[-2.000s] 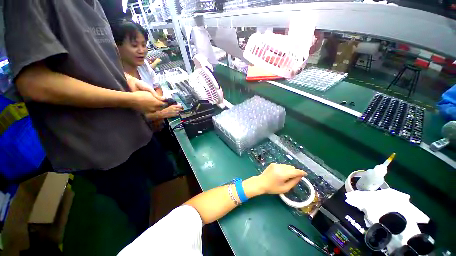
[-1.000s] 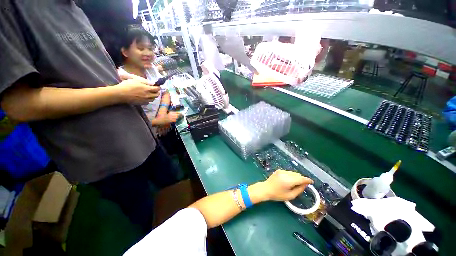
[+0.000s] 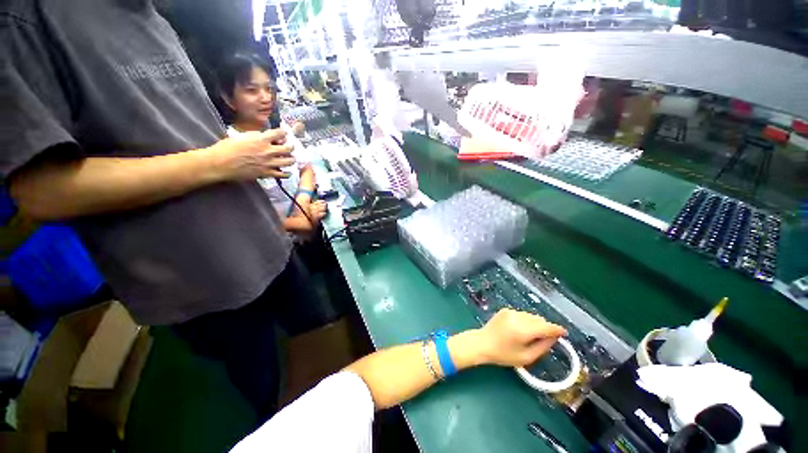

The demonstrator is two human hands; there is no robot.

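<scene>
My left hand (image 3: 521, 338), bare, with a blue band on the wrist, is over the tray area beside the tape roll. Its fingers are curled together; whether something small is between them cannot be told. The cream-white tape roll (image 3: 555, 384) lies flat, partly behind my fingertips. A clear blister tray with small dark parts (image 3: 483, 290) lies beyond my hand. The black bench unit (image 3: 620, 407) is at the lower right, with dark round cups (image 3: 719, 423) and white wipes (image 3: 709, 387) on top. My right hand is not in view.
Stacked clear blister trays (image 3: 461, 232) stand beyond my hand. A dark slim tool (image 3: 547, 437) lies at the bottom edge. A white bottle (image 3: 687, 343) stands behind the black unit. A standing person (image 3: 168, 177) and a seated person (image 3: 252, 102) are at the left.
The view has shifted, so bench things sit farther right and lower. My left hand keeps its pose near the tape roll. The standing person's hands are higher.
</scene>
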